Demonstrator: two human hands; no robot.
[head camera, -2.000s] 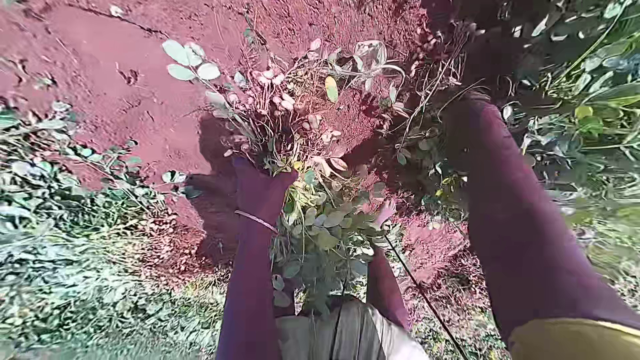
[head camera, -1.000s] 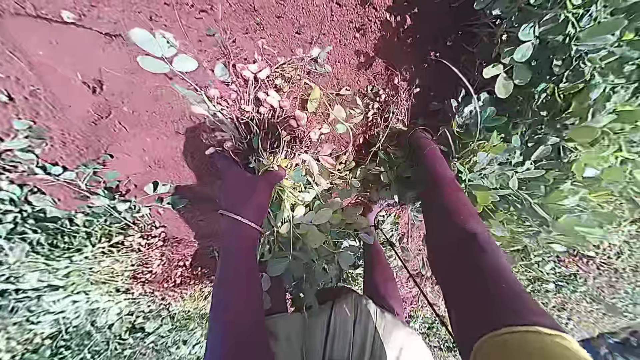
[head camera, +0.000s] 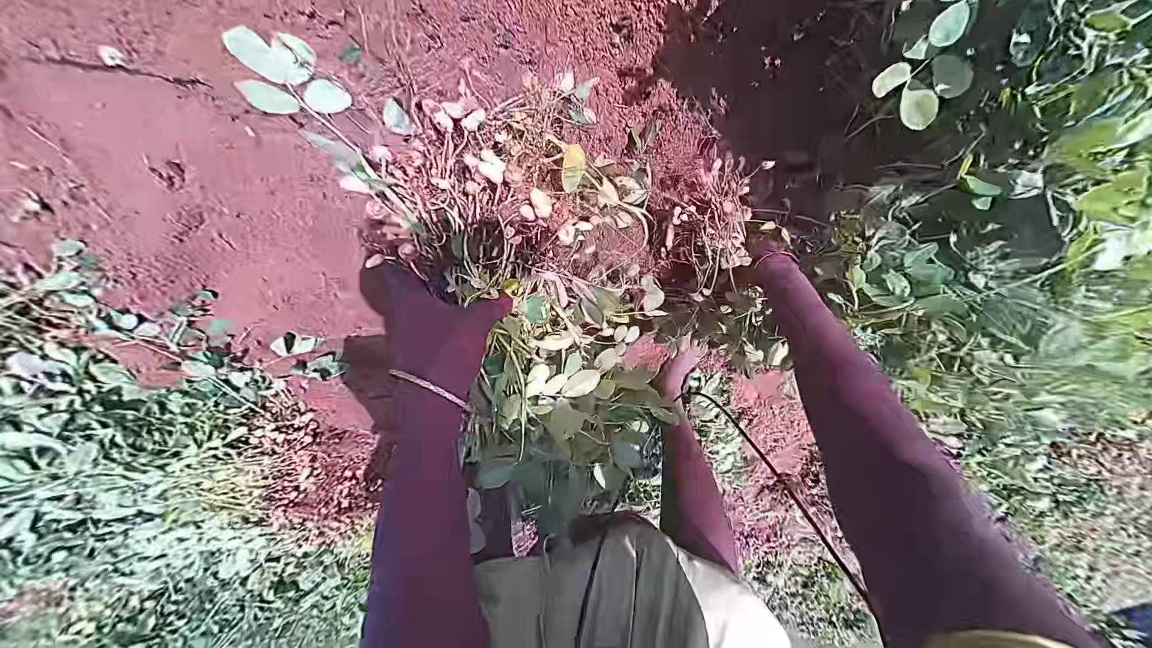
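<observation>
A bunch of uprooted peanut plants, with pale pods and thin roots at its upper end, hangs over the red soil in front of my legs. My left hand, with a thin band at the wrist, is closed around the stems on the bunch's left side. My right hand is at another clump of roots and pods just right of the bunch. Its fingers are mostly hidden by shadow and leaves, but they appear closed on that clump.
Bare red soil lies at the upper left. Leafy plants stand along the right, and more foliage covers the lower left. My bare foot and lower leg are below the bunch, near a thin dark cord.
My right arm has moved left, toward the bunch, and the clump by the right hand is now closer to it. My left hand has kept its hold on the stems.
</observation>
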